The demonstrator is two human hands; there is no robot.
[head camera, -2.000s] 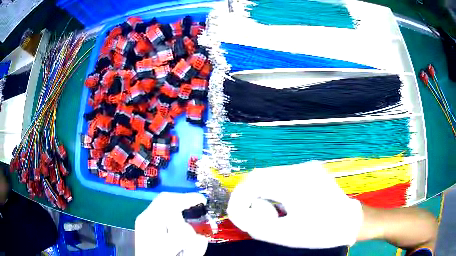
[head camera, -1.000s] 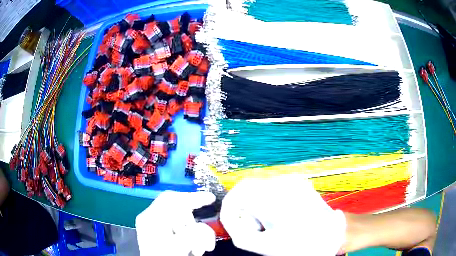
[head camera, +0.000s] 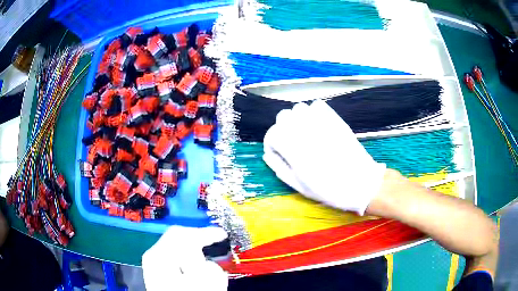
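My left hand (head camera: 184, 258), in a white glove, holds a red-and-black connector housing (head camera: 218, 249) at the near edge, beside the terminal tips. A yellow wire (head camera: 318, 248) lies across the red wires (head camera: 352, 238), one end close to that housing; whether it is inserted cannot be told. My right hand (head camera: 318, 156), gloved, lies over the teal-green wires (head camera: 409, 150), its curled fingers at the near side of the black wires (head camera: 397, 105). Its fingertips are hidden, so a grip on a wire cannot be told. Yellow wires (head camera: 272, 219) lie nearer me.
The blue parts bin (head camera: 85, 193) of loose housings is left of the white wire tray (head camera: 470, 153). A bundle of harnesses (head camera: 48, 136) lies far left, two pigtails (head camera: 483, 94) far right. Blue wires (head camera: 301, 68) lie beyond black. Dark clothing of a person (head camera: 25, 261) shows lower left.
My right hand has moved from beside my left hand, away from me, to the black and green rows. My left hand still holds the housing. A yellow wire now shows across the red row.
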